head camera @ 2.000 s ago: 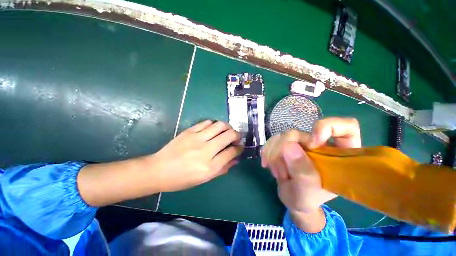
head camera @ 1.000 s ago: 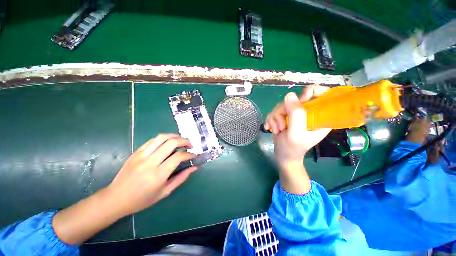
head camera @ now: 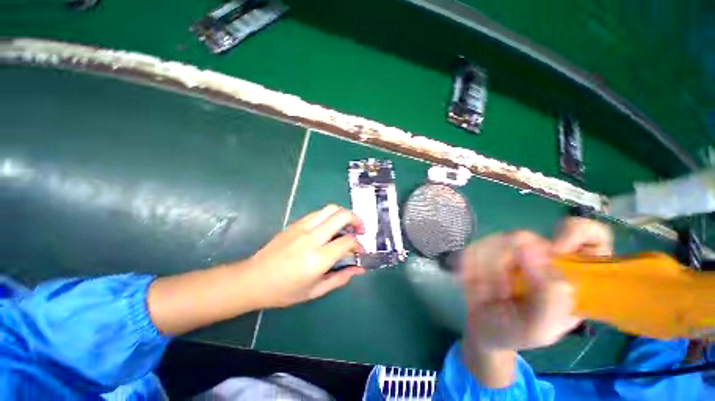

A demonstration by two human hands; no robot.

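Observation:
A phone assembly (head camera: pixel 378 215) lies on the dark green mat, its circuit board end away from me. My left hand (head camera: pixel 317 254) rests at its lower left edge, fingertips touching it near the lower end; whether the fingers grip it is hard to tell. My right hand (head camera: pixel 525 294) is blurred and holds the orange electric screwdriver (head camera: pixel 639 294), which points left. Its dark tip is near the lower right rim of the round grey mesh dish (head camera: pixel 438 220), off the phone. The dish stands right of the phone, with a small white counter (head camera: pixel 449 175) above it.
Beyond the chipped whitish edge (head camera: pixel 353 125), the green conveyor (head camera: pixel 353 70) carries several spaced phones, one at the upper left (head camera: pixel 237 23) and one further right (head camera: pixel 468 95). A pale bar (head camera: pixel 674 196) juts in at the right. A blue sleeve shows at the lower right.
The view has swung, shifting the bench in frame. The phone lies straighter than a second ago. The screwdriver is now further from the phone and blurred. Belt phones have shifted in view.

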